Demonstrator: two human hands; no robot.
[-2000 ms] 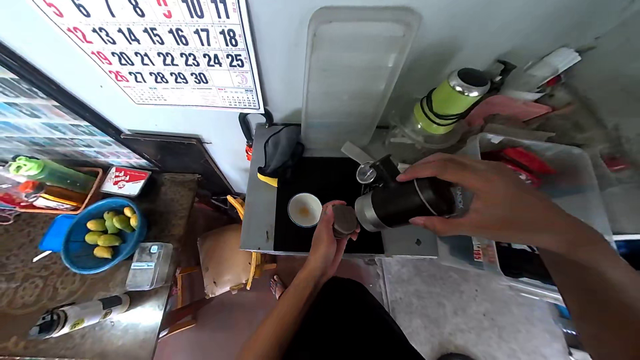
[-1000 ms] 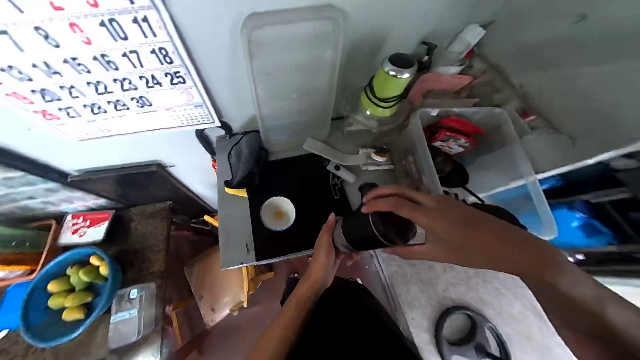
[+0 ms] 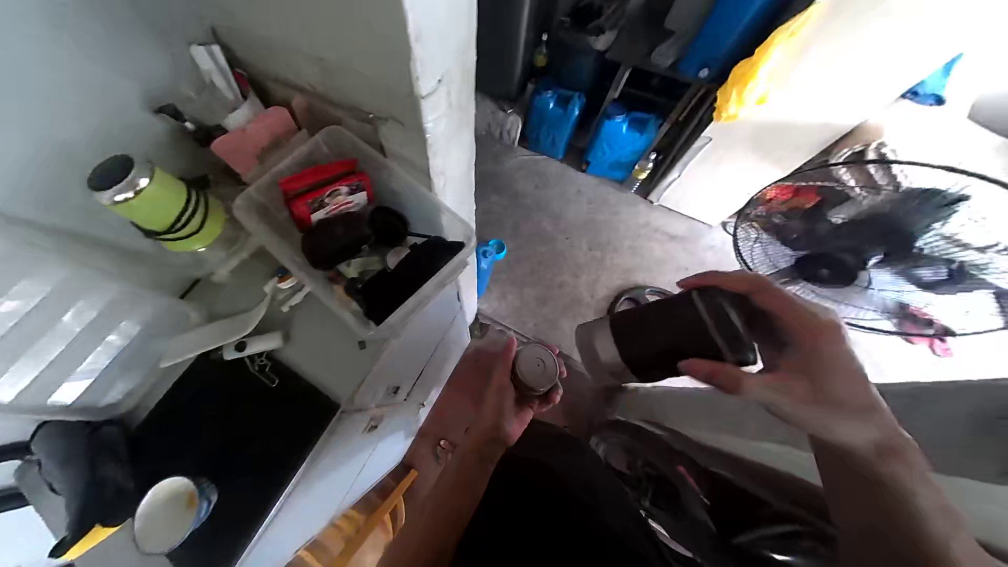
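My left hand (image 3: 508, 394) holds a small round metal cap (image 3: 536, 368), its flat face turned up. To the right of it my right hand (image 3: 780, 354) grips a black cylindrical container (image 3: 669, 335) with a silver-grey end, tilted onto its side. That silver end points towards the cap, and a gap lies between them. A white bowl (image 3: 165, 513) with a brownish stain inside stands on the black mat (image 3: 236, 425) at the lower left, away from both hands.
A clear plastic bin (image 3: 409, 315) holds a red pouch and black items. Beside it stands a lime-green flask (image 3: 169, 209). A standing fan (image 3: 835, 268) is at the right, and blue jugs (image 3: 622, 138) sit on the floor beyond. A dark cap with a yellow edge (image 3: 87, 480) lies near the bowl.
The view has swung far to the right. Both hands have moved away from the counter with the container and the cap, which are now apart from each other.
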